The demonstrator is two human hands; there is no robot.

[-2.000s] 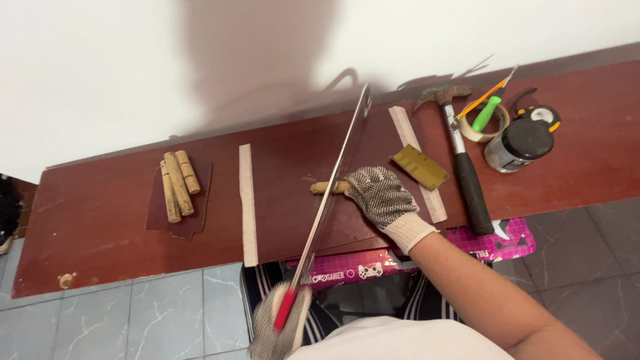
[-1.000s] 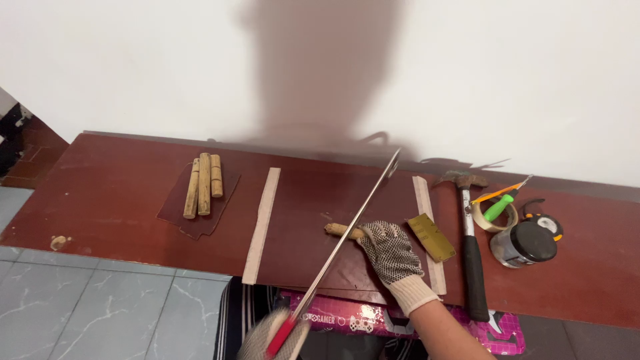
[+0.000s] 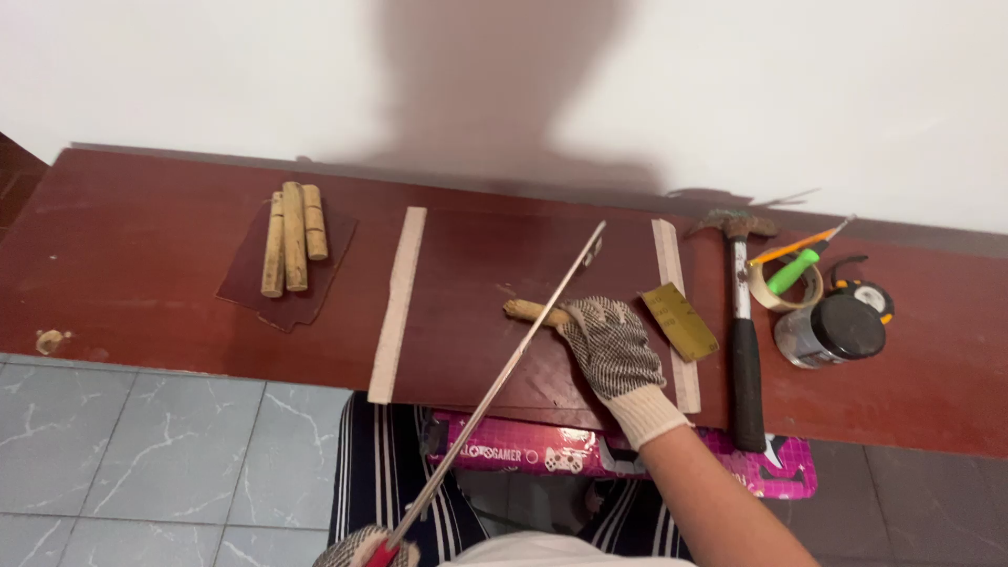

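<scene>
My gloved left hand (image 3: 370, 547), partly cut off at the bottom edge, grips the red handle of a hacksaw (image 3: 480, 409). The saw, seen nearly edge-on, slants up to the right and crosses a short bamboo piece (image 3: 524, 309). Around the right end of this piece my gloved right hand (image 3: 610, 342) is closed, resting on a dark red board (image 3: 472, 260). The exact contact of blade and bamboo cannot be told. Three cut bamboo pieces (image 3: 294, 236) lie at the left on a sheet of dark sandpaper (image 3: 244, 272).
Pale strips (image 3: 398, 307) flank the board; a sandpaper piece (image 3: 679, 321) overlaps the right strip. Farther right are a claw hammer (image 3: 744, 339), tape roll (image 3: 764, 295), green-handled tool (image 3: 794, 272), black-lidded jar (image 3: 846, 327) and tape measure (image 3: 870, 298). A wall stands behind the bench (image 3: 157, 315).
Since one second ago the saw has moved back toward me, across the bamboo piece. My right hand keeps its hold on the bamboo. The view has shifted.
</scene>
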